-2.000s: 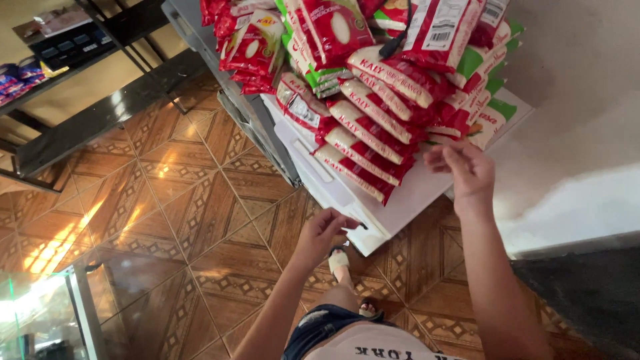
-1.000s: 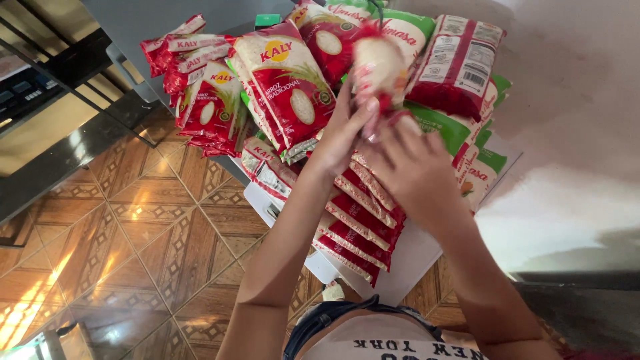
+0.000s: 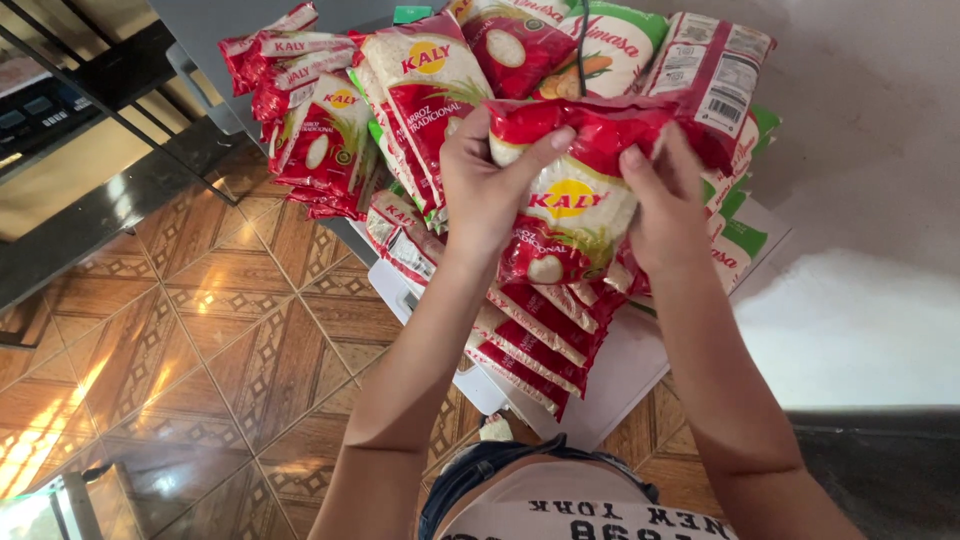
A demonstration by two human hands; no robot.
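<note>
A red and clear plastic bag of Kaly rice (image 3: 577, 202) is held up by its top corners, its printed front facing me. My left hand (image 3: 487, 180) grips its left side, thumb across the front. My right hand (image 3: 664, 199) grips the right side, slightly blurred. Below it lies a stack of rice bags (image 3: 532, 352) on a white surface (image 3: 622, 382). Behind are another Kaly bag (image 3: 427, 97), a green and white bag with a carrot picture (image 3: 615, 45) and a bag lying back side up (image 3: 712, 82). Small Kaly packets (image 3: 322, 142) are piled at the left.
A dark cable (image 3: 581, 52) hangs in front of the back bags. A black metal shelf (image 3: 112, 187) stands at the left above the patterned tile floor (image 3: 247, 337). At the lower left is a glass-edged case (image 3: 56, 510). A pale wall (image 3: 847, 225) is at the right.
Two seconds ago both hands were apart near the stack, holding no bag. One second ago they were together above it. Now they hold a Kaly bag between them. The view has shifted.
</note>
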